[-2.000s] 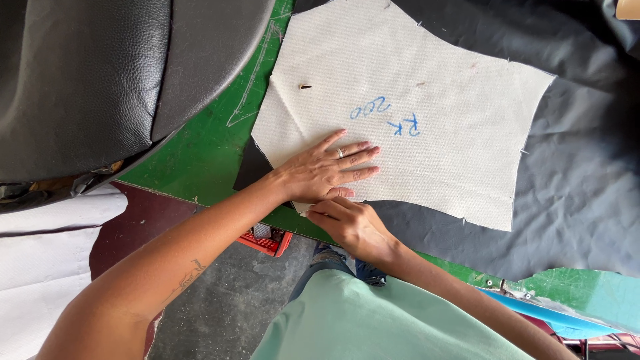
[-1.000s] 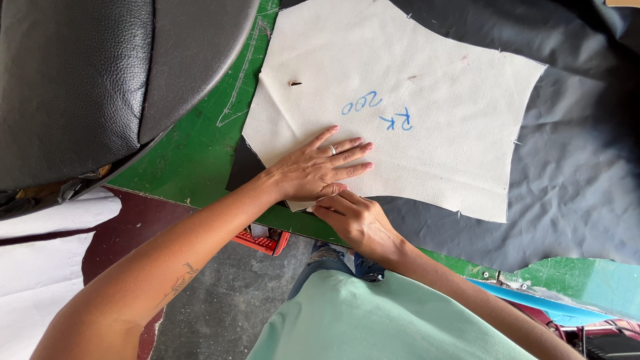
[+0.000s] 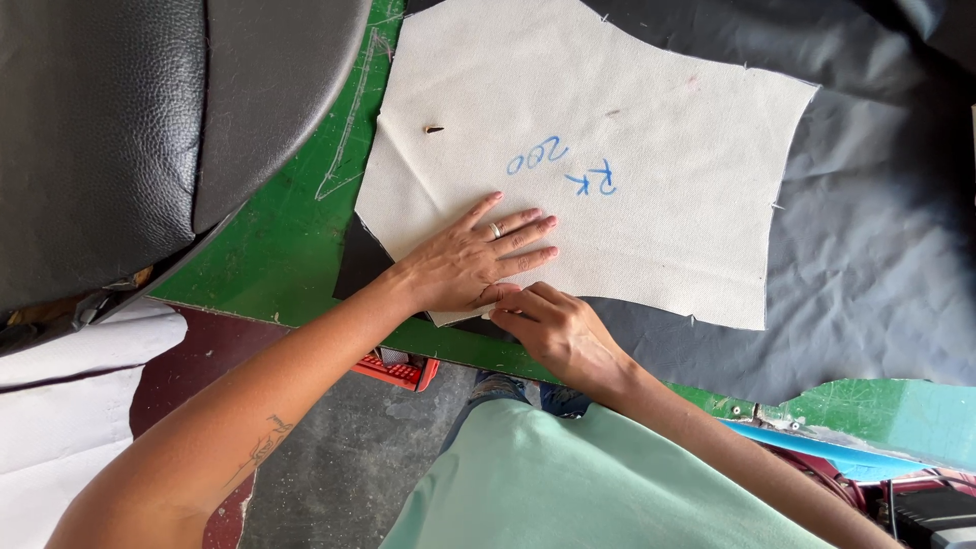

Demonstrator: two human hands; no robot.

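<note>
A cream fabric pattern piece with blue handwriting and a small hole lies over black sheet material on a green table. My left hand rests flat on the lower left of the pattern, fingers spread, a ring on one finger. At the pattern's lower edge, my right hand has its thumb and index finger pinched together beside my left thumb. A small pale bit shows at those fingertips; what it is cannot be told. My right hand's other fingers are curled.
A black padded leather-like seat part stands at the left on the green table. White material hangs lower left. Below the table edge are a red plastic crate and, at the lower right, a blue sheet with cables.
</note>
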